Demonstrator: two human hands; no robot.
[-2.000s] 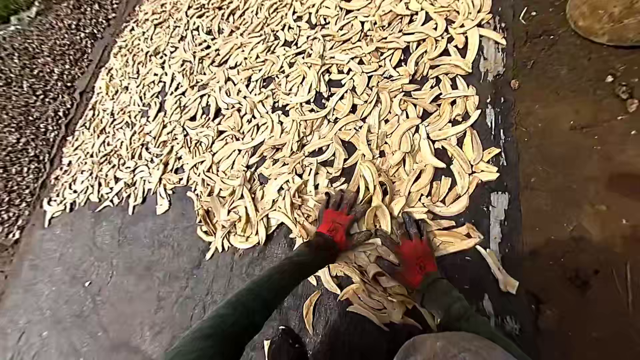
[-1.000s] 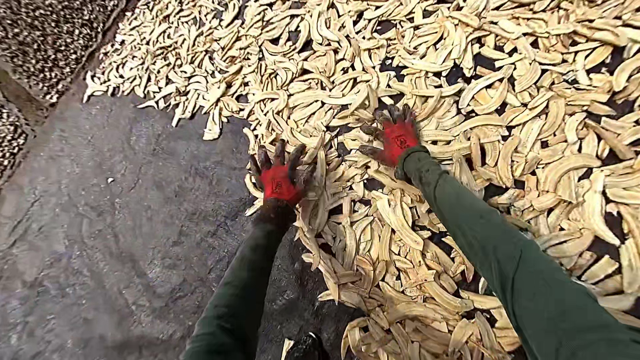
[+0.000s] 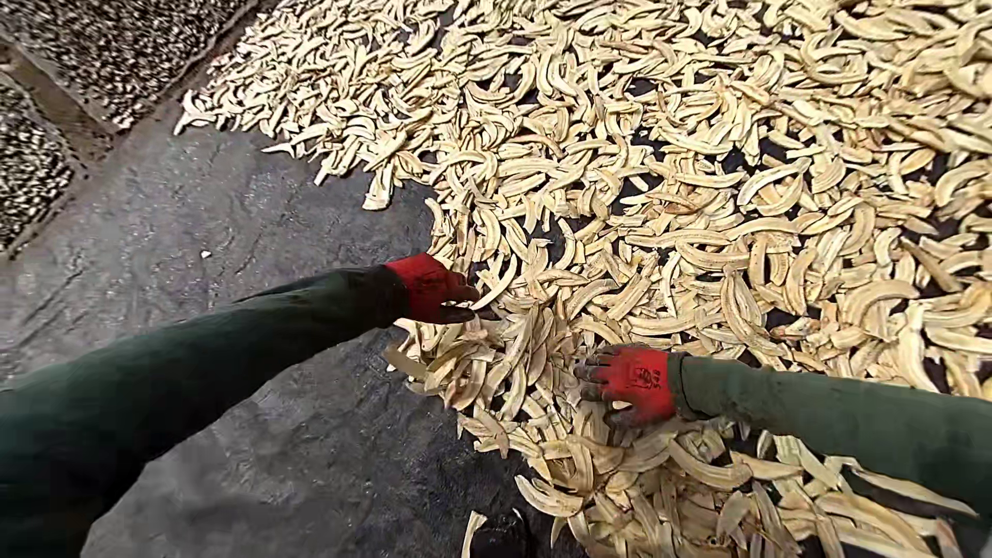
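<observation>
Pale, curved dried slices, banana-like in shape, point(image 3: 713, 256) lie spread over a dark ground sheet point(image 3: 310, 434). Both hands wear red gloves with dark fingers. At the left edge of the layer, my left hand point(image 3: 435, 291) touches the slices, its fingers pointing right; whether it grips any cannot be told. To its lower right, my right hand point(image 3: 632, 384) lies on the slices with its fingers pointing left and somewhat spread. Between the two hands is a loose heap of slices point(image 3: 515, 353). Green sleeves cover both arms.
Beds of small, dark-and-pale pieces point(image 3: 132, 46) lie beyond the sheet at the upper left, with a brown strip point(image 3: 54, 97) between them. A single slice point(image 3: 473, 533) lies near a dark object point(image 3: 508, 535) at the bottom, perhaps a shoe.
The view has shifted over the sheet. My hands have turned from pointing forward to facing each other, and slices are now heaped between them.
</observation>
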